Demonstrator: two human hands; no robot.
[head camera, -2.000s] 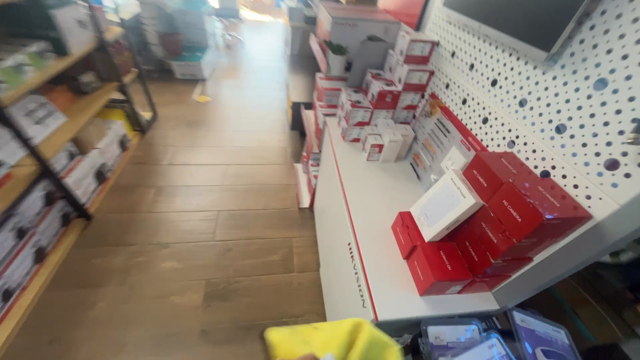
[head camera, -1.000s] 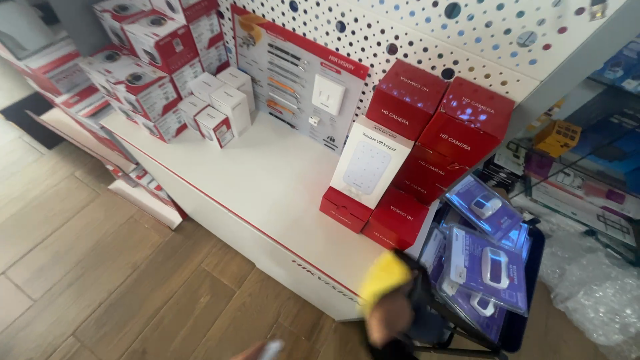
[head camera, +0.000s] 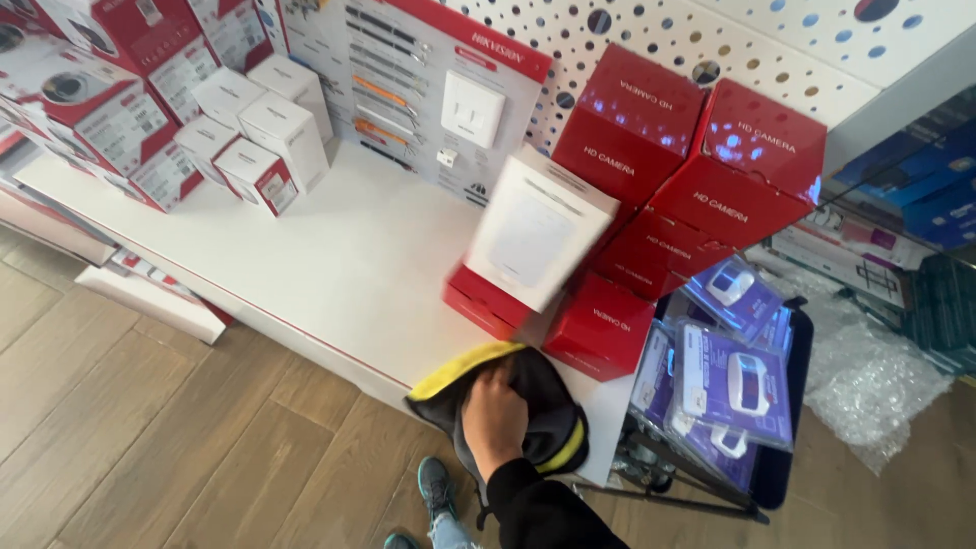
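Observation:
My right hand (head camera: 496, 419), in a black sleeve, is closed on a black cloth with yellow edging (head camera: 549, 404) at the front edge of the white counter (head camera: 328, 259). The cloth lies bunched on the counter and partly hangs over its edge. Just behind it sit small red boxes (head camera: 600, 326), with a white keypad box (head camera: 537, 229) leaning on them and stacked red camera boxes (head camera: 686, 183) beside it. My fingertips are partly hidden in the cloth's folds. My left hand is out of view.
White boxes (head camera: 282, 130) and red-and-white camera boxes (head camera: 114, 130) stand at the counter's left. A tool display panel (head camera: 427, 99) leans at the back. Right of the counter, a black bin (head camera: 781, 427) holds blister packs (head camera: 736, 381); bubble wrap (head camera: 877, 381) lies beyond.
The view has swung to the counter's end and come closer. My right hand, blurred with the cloth at the counter's corner one second ago, is now on the cloth on the counter top.

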